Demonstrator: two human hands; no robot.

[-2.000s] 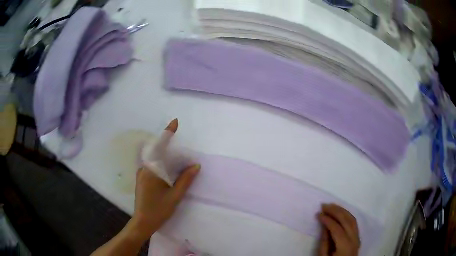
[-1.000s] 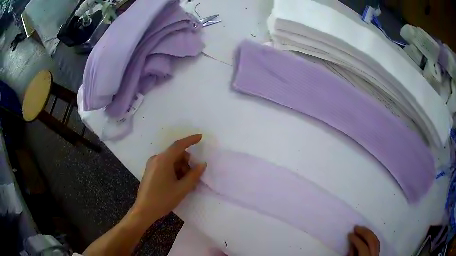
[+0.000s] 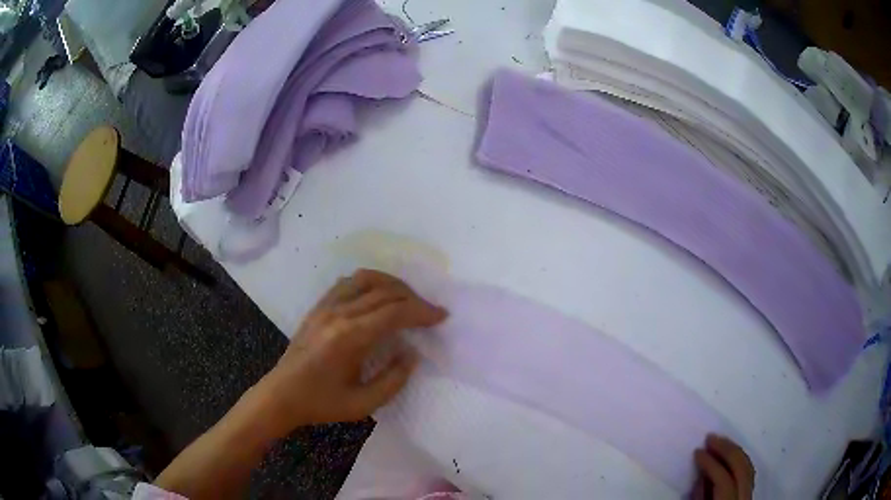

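A pale lilac, curved strip (image 3: 576, 366) lies flat on the white cloth-covered table (image 3: 391, 200), with a thin whitish look over it. My left hand (image 3: 366, 342) is at its left end, thumb and fingers close together on a thin edge of it; motion blur hides the exact grip. My right hand (image 3: 725, 469) is at its right end near the bottom edge, fingers curled down, partly cut off by the picture's edge; I cannot tell whether it grips. A darker lilac curved panel (image 3: 664, 215) lies behind.
A thick stack of white curved strips (image 3: 723, 88) is at the back right. A draped lilac pile (image 3: 283, 98) is at the left edge, with a small silver tool (image 3: 430, 31) beside it. A round wooden stool (image 3: 90, 176) stands on the dark floor.
The view has shifted, so the table contents sit further right. My left hand has turned over, its fingers now pointing right and down onto the strip's left end. My right hand stays at the right end.
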